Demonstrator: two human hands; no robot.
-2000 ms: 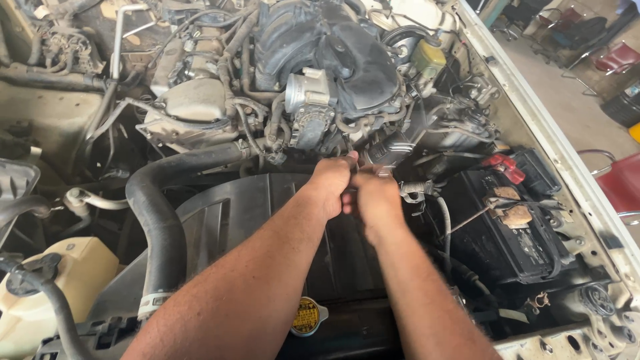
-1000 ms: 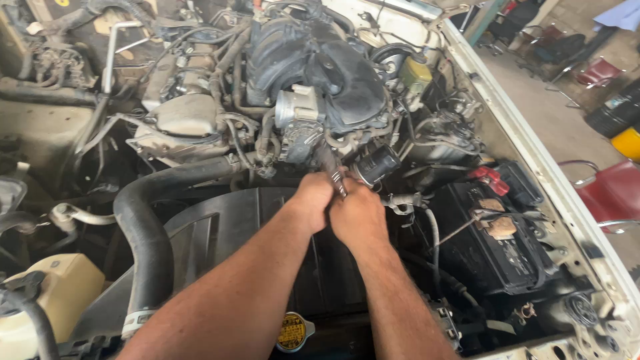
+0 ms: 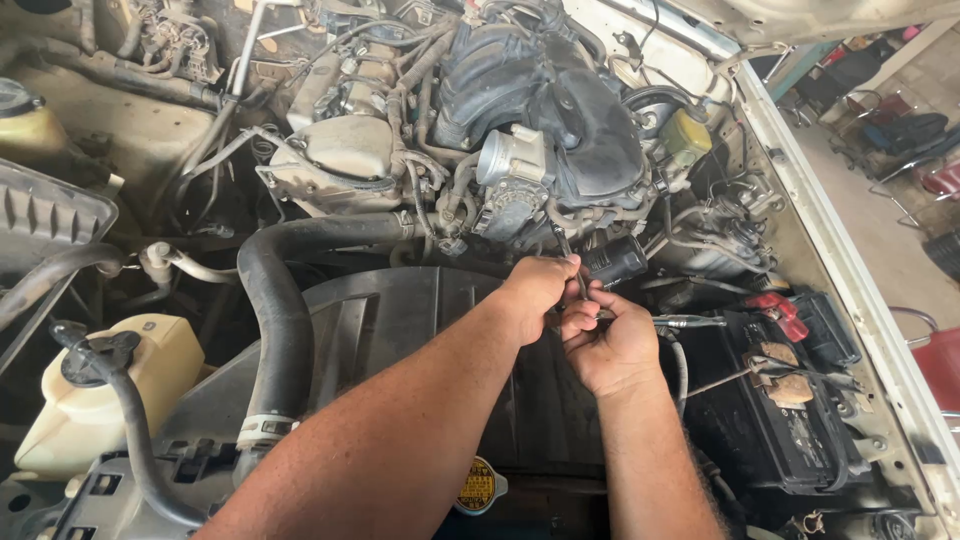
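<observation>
In the head view both hands are at the front of the engine, below the metal throttle body (image 3: pixel 513 174). My left hand (image 3: pixel 541 291) is closed around a slim metal extension bar (image 3: pixel 564 244) that slants up toward the engine. Just right of it, my right hand (image 3: pixel 613 337) grips a ratchet (image 3: pixel 690 321), whose chromed handle sticks out to the right of the fingers. The ratchet's head is hidden by the fingers. A black oil filter (image 3: pixel 616 261) lies directly behind the hands. What the bar's upper end meets is not clear.
A black radiator hose (image 3: pixel 277 315) bends at the left, beside the fan shroud (image 3: pixel 375 300). The battery (image 3: pixel 772 420), with a red terminal clamp (image 3: pixel 780 315), stands at right. A radiator cap (image 3: pixel 480 484) is between the forearms. A white reservoir (image 3: pixel 161 356) sits far left.
The ratchet handle now points right from my right hand; a second ago a metal tool stood up above the hands. The hands have come slightly apart. The view has shifted.
</observation>
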